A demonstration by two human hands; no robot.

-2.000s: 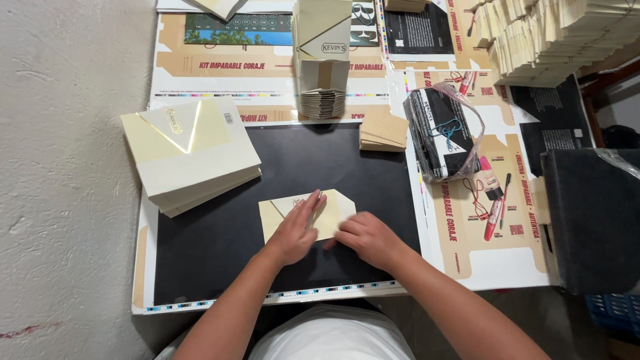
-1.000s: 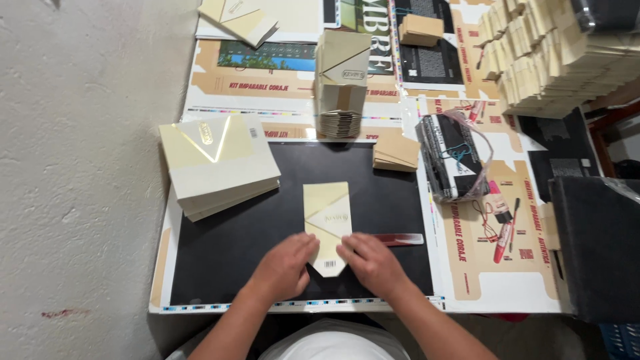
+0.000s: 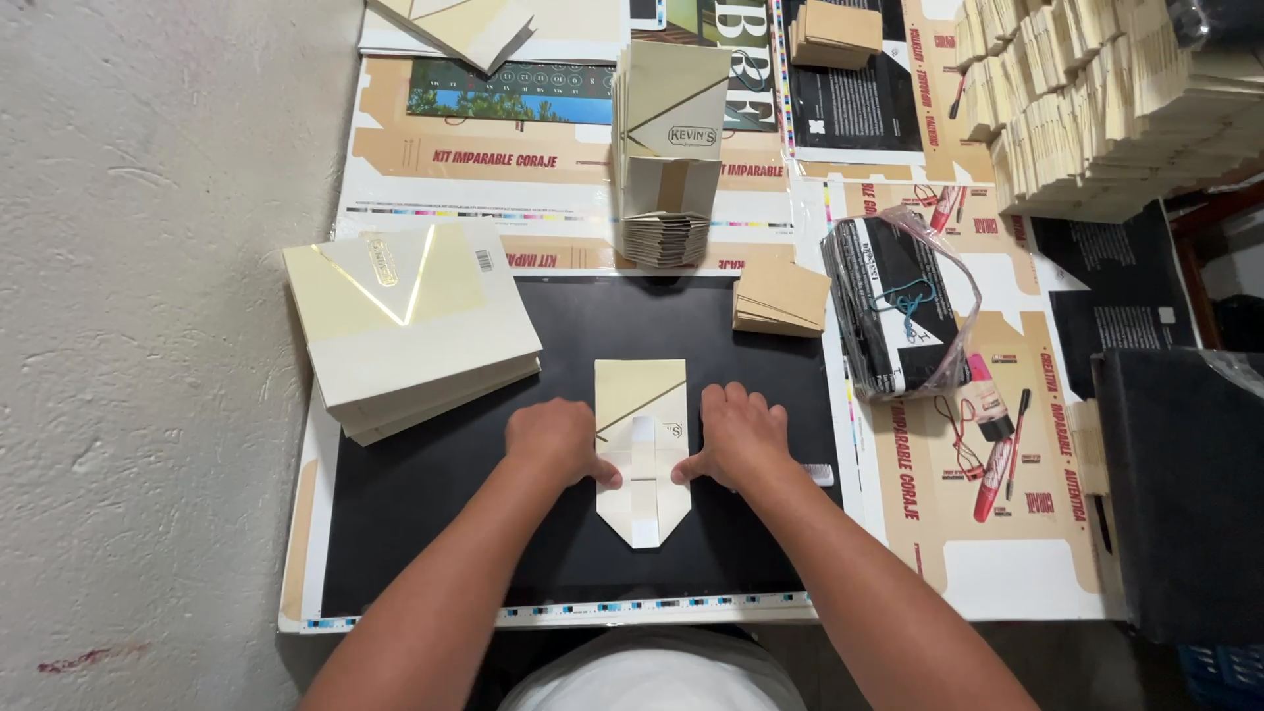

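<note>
A cream paper bag (image 3: pixel 642 395), folded flat at its lower part with pointed corners and pale strips down the middle, lies upright on the black sheet (image 3: pixel 444 533). My left hand (image 3: pixel 555 442) rests at its left edge, thumb on the paper. On the right edge lies the thumb of my right hand (image 3: pixel 741 434); its other fingers are spread on the black sheet. Partly under the right wrist is a clear and whitish flat tool (image 3: pixel 819 475), mostly hidden. Flat cream printed pieces (image 3: pixel 434 365) are stacked at the left, and brown cards (image 3: pixel 780 299) sit behind the right hand.
Folded bags (image 3: pixel 671 109) stand in a column behind the black sheet. A plastic-wrapped black bundle (image 3: pixel 894 306) lies at the right. Large piles of cream bags (image 3: pixel 1106 109) fill the back right, with a black box (image 3: pixel 1185 494) nearer. A white wall (image 3: pixel 148 296) borders the left side.
The bag lay sideways two seconds ago, then upright with its bottom end a flat point; now that bottom shows folded flaps and pale strips. My hands have moved apart to its two edges.
</note>
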